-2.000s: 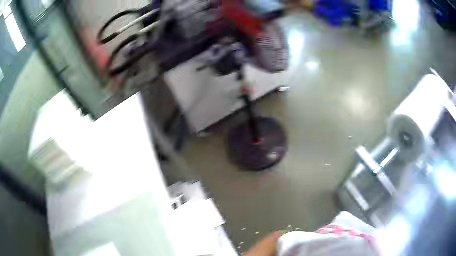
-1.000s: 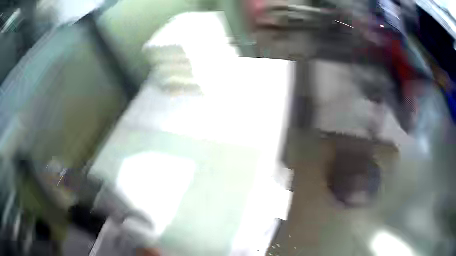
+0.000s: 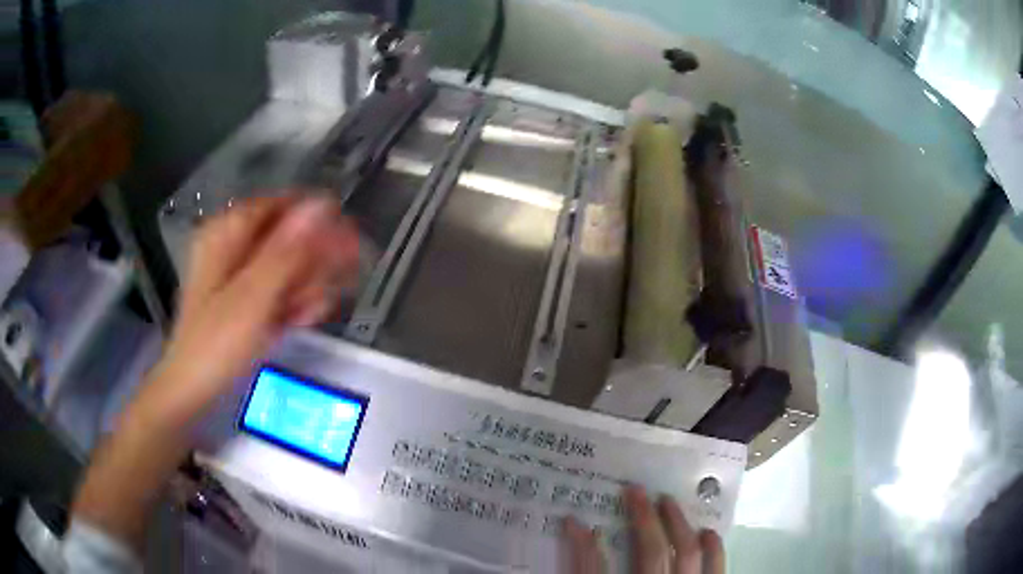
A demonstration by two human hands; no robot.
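Note:
The sheet cutting machine [image 3: 494, 258] fills the middle, with a lit blue screen [image 3: 303, 415] and rows of buttons [image 3: 471, 482] on its front panel. An olive-yellow feed roller [image 3: 660, 235] lies across its right part. My left hand [image 3: 269, 264] is blurred above the machine's left side, with its fingers bent; whether it holds anything cannot be told. My right hand [image 3: 651, 538] is cut off by the bottom edge. Its fingers are spread at the right part of the button panel, with nothing seen in them.
A dark machine cover [image 3: 724, 224] with a red-and-white label lies beside the roller. The white table [image 3: 858, 415] is on the right, with a bright patch of glare. A brown carton [image 3: 84, 157] is at the far left. A green-grey panel rises behind the machine.
The view has swung from the floor fan and the sheet table to the machine. Both my hands now show at the machine.

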